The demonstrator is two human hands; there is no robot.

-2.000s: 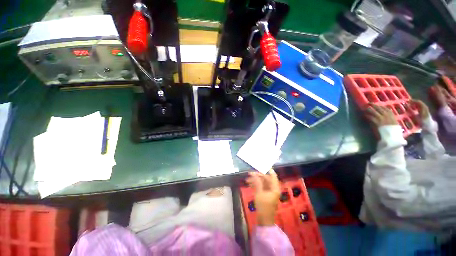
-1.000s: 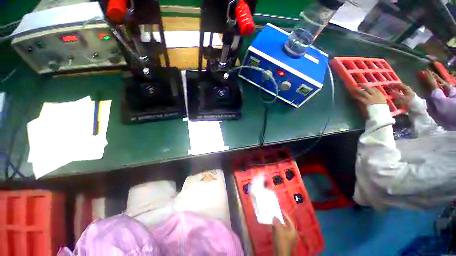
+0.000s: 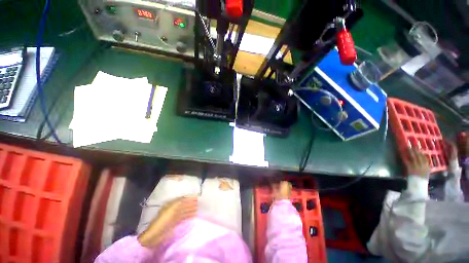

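A red-orange parts tray (image 3: 261,224) lies beside my lap, below the bench edge, with dark watch-like units (image 3: 310,204) in several pockets. My right hand (image 3: 281,190) is over its far end; the fingertips are blurred, and whether they hold anything cannot be told. My left hand (image 3: 168,218) rests over my lap, back up, fingers extended, with nothing visible in it. Two black toggle press fixtures stand side by side on the bench, the left one (image 3: 208,105) and the right one (image 3: 272,119), with red handles raised. No hand touches them.
A white sheet (image 3: 248,146) lies before the fixtures. A paper stack (image 3: 110,110) with a pen, a calculator (image 3: 9,77) and a blue tube are left. Another red-orange tray (image 3: 38,205) is lower left. A blue control box (image 3: 342,97) and a neighbour's hands at a tray (image 3: 434,146) are right.
My right hand has moved from the tray's near part to its far end, and the white sheet at it is no longer visible. My left hand has come into view. The view has shifted left.
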